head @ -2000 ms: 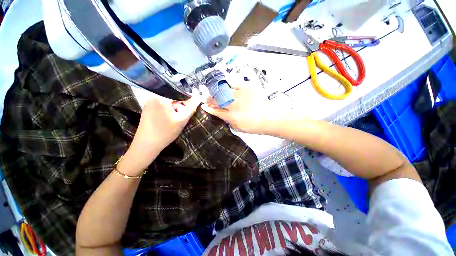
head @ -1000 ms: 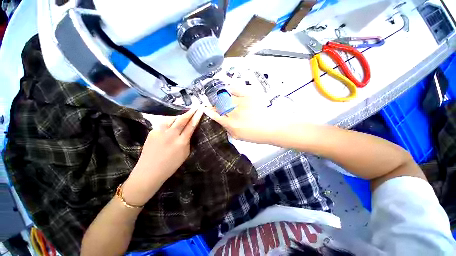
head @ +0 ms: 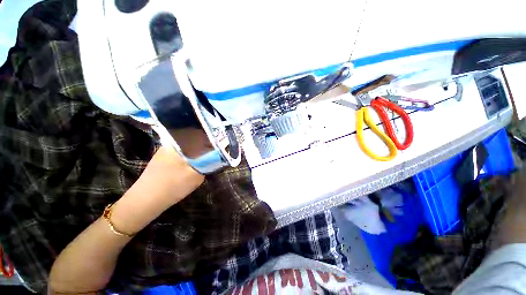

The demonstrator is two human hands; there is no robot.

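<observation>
The dark plaid garment point(head: 69, 167) lies bunched on the left and reaches under the sewing machine head point(head: 259, 40). My left hand point(head: 179, 167) rests on the cloth near the needle area. Its fingers are hidden behind the shiny chrome cover point(head: 179, 109), so its grip does not show. The grey-blue cylindrical guide point(head: 265, 144) sits just right of the needle area, below the ribbed knob point(head: 287, 124). Of my right arm, only a blurred forearm and the sleeve show at the right edge; the hand is out of the picture.
Red and yellow handled scissors point(head: 376, 133) lie on the white table point(head: 323, 173), right of the guide, with a small purple-pink tool point(head: 416, 103) beside them. Blue crates point(head: 438, 190) stand below the table, with dark plaid pieces point(head: 429, 262) by them. Checked lap clothing point(head: 305, 236) is below the table edge.
My right hand has left the needle area, and its arm is now at the far right edge. The view has shifted, and the machine head now covers my left fingers.
</observation>
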